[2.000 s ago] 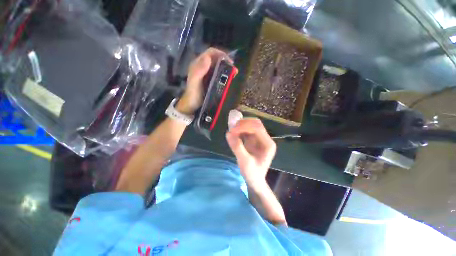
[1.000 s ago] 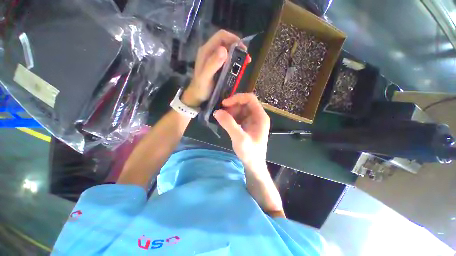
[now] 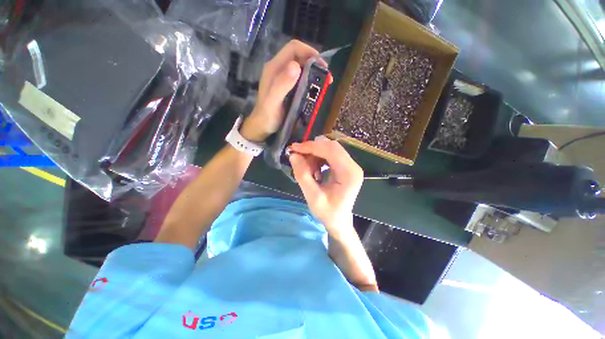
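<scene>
A black device housing (image 3: 306, 106) with a red edge and a square port is held on its side in front of me. Clear film sticks out at its upper and lower ends. My left hand (image 3: 277, 86) grips it from the left, thumb and fingers around its back. My right hand (image 3: 330, 177) has its thumb and forefinger pinched together at the housing's lower end, touching it near the round hole. Something tiny may be between the fingertips, but it is too small to tell.
A cardboard carton (image 3: 416, 138) of screws lies right of the housing, with a black bin (image 3: 482, 126) of metal pieces beside it. A dark electric screwdriver (image 3: 504, 182) points left near my right hand. Bagged housings (image 3: 106, 79) fill the left. A metal unit (image 3: 494, 225) is at lower right.
My right hand has moved from beside the housing to its lower end and now pinches there. The white piece seen earlier at its fingertips no longer shows. The view has shifted slightly.
</scene>
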